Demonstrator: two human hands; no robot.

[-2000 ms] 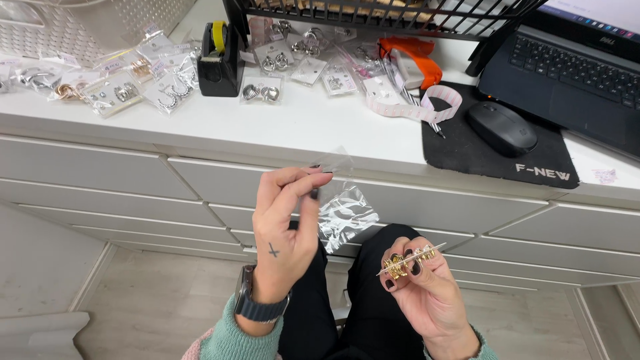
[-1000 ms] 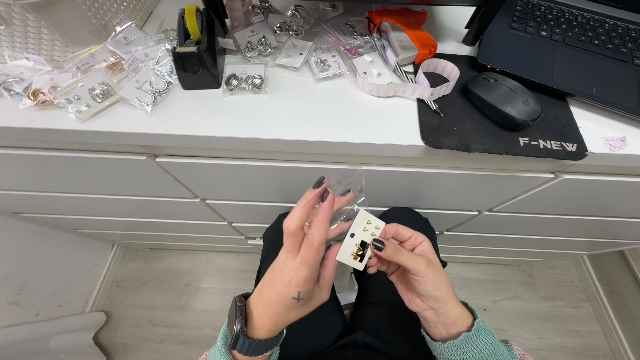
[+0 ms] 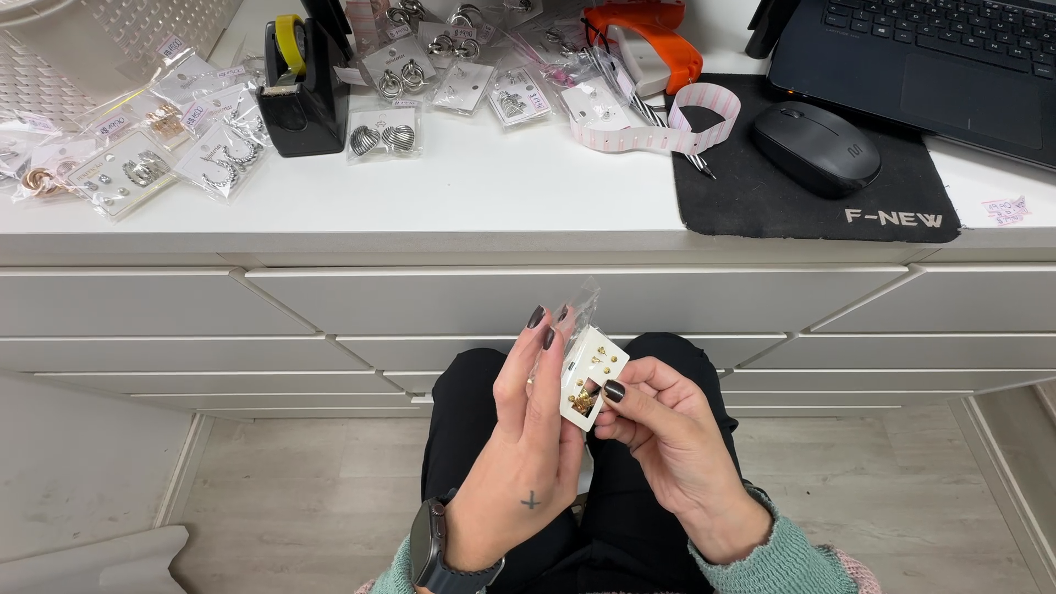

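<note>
Over my lap, my right hand (image 3: 672,445) grips a white earring card (image 3: 609,351) by its lower right side, thumb on the front. Gold-coloured studs and a larger gold-coloured pair sit on the card. My left hand (image 3: 532,429), with a dark watch on the wrist, holds a clear plastic bag (image 3: 584,304) between its fingers, against the card's left edge. The fingers hide most of the bag, so I cannot tell whether the card is partly inside it.
On the white desk (image 3: 495,190) lie bagged earrings (image 3: 384,139), a black tape dispenser (image 3: 305,91), a pink-striped strip (image 3: 635,139), a mouse (image 3: 817,148) on a black mat (image 3: 742,202), and a laptop (image 3: 973,91). A woven plastic basket (image 3: 99,58) stands at the far left. Drawer fronts (image 3: 569,301) face my knees.
My hands have come together; two seconds ago they were apart, bag in the left and card in the right. The card, edge-on then, now shows its front.
</note>
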